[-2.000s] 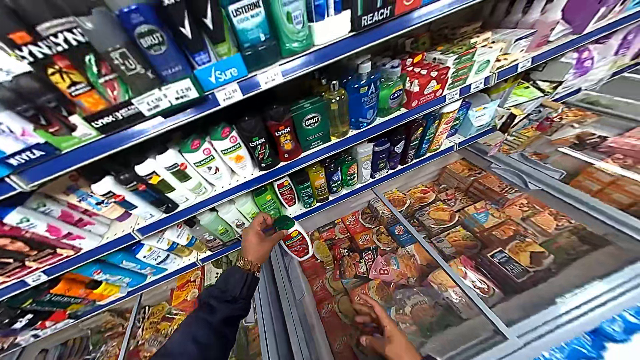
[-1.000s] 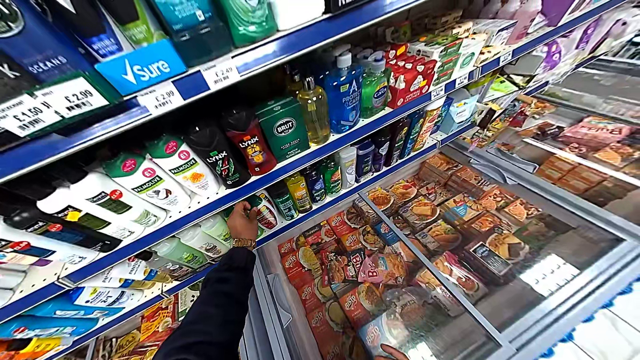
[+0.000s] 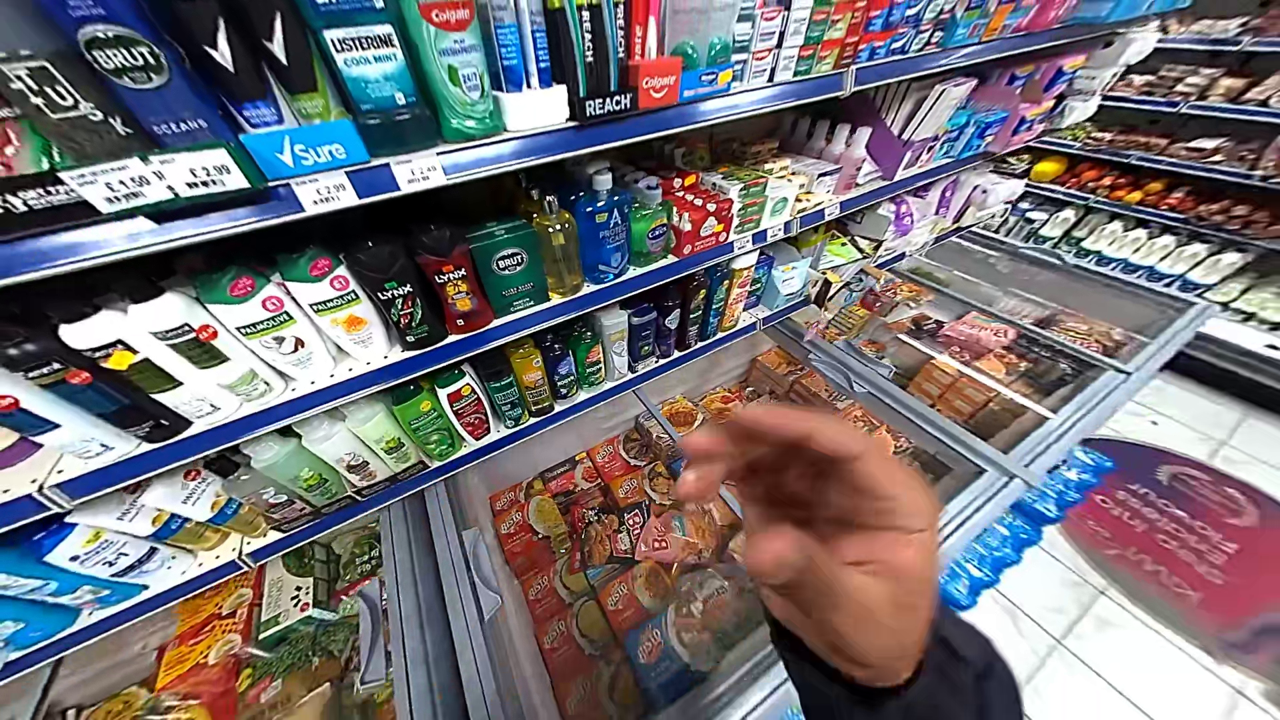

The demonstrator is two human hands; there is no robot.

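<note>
Raised in front of me is my right hand (image 3: 830,540), blurred, its fingers apart and curled with nothing in them. It hangs over the glass-topped chest freezer, hiding some of the boxed frozen meals (image 3: 620,600) inside. My left hand is out of the picture. On the lower shelf to the left of my right hand, a red-and-white labelled bottle (image 3: 464,402) stands upright between a green bottle (image 3: 424,420) and a dark green bottle (image 3: 500,388). Above them are a green Brut box (image 3: 510,266) and a black Lynx bottle (image 3: 396,292).
Blue shelf edges (image 3: 600,290) run along the freezer's far side. A second chest freezer (image 3: 1060,290) extends at the right. Blue-wrapped bottles (image 3: 1030,520) sit against the freezer on the tiled floor (image 3: 1080,660). More frozen bags (image 3: 220,640) lie in a freezer at lower left.
The red-and-white bottle, in my left hand two seconds ago, now stands on the lower shelf. My left hand has let go and left view. My right hand has come up into view.
</note>
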